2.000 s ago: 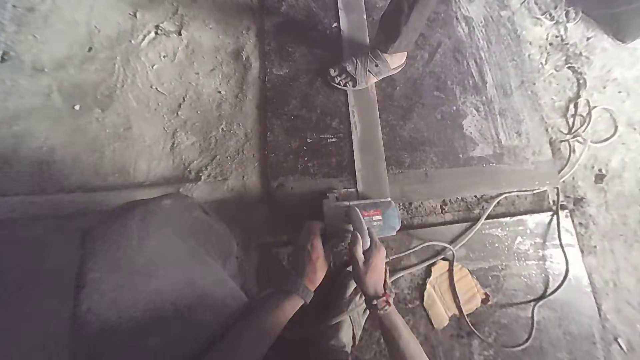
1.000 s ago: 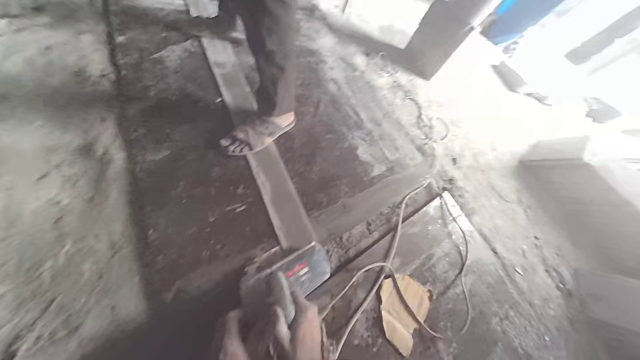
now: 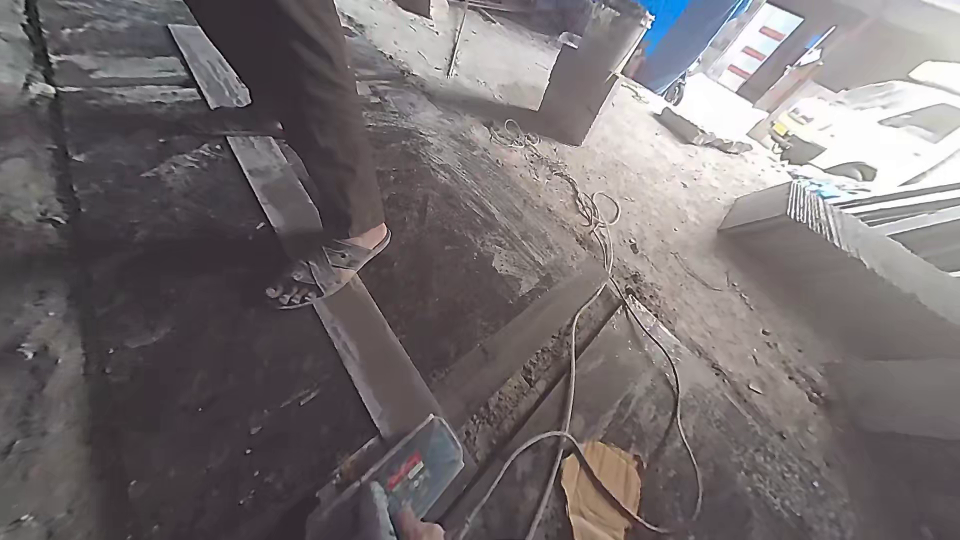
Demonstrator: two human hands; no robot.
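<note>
At the bottom of the view is a corded handheld power tool (image 3: 420, 469) with a grey-blue body, at the near end of a long flat strip (image 3: 375, 360). Fingers of my right hand (image 3: 417, 525) show at the bottom edge, closed on the tool's handle; the rest of this hand is cut off. My left hand cannot be made out. Another person's sandalled foot (image 3: 334, 270) stands on the strip, farther along it. A pale cord (image 3: 574, 367) runs in loops to the right of the tool.
A torn piece of cardboard (image 3: 600, 487) lies under the cord at the bottom. A large block (image 3: 847, 277) is at the right, and another upright block (image 3: 592, 75) stands at the top. A blue sheet (image 3: 667, 37) and a white vehicle (image 3: 870, 127) are in the bright background.
The view has swung up and to the right, and my left hand has gone out of it. The other person's foot is still on the strip.
</note>
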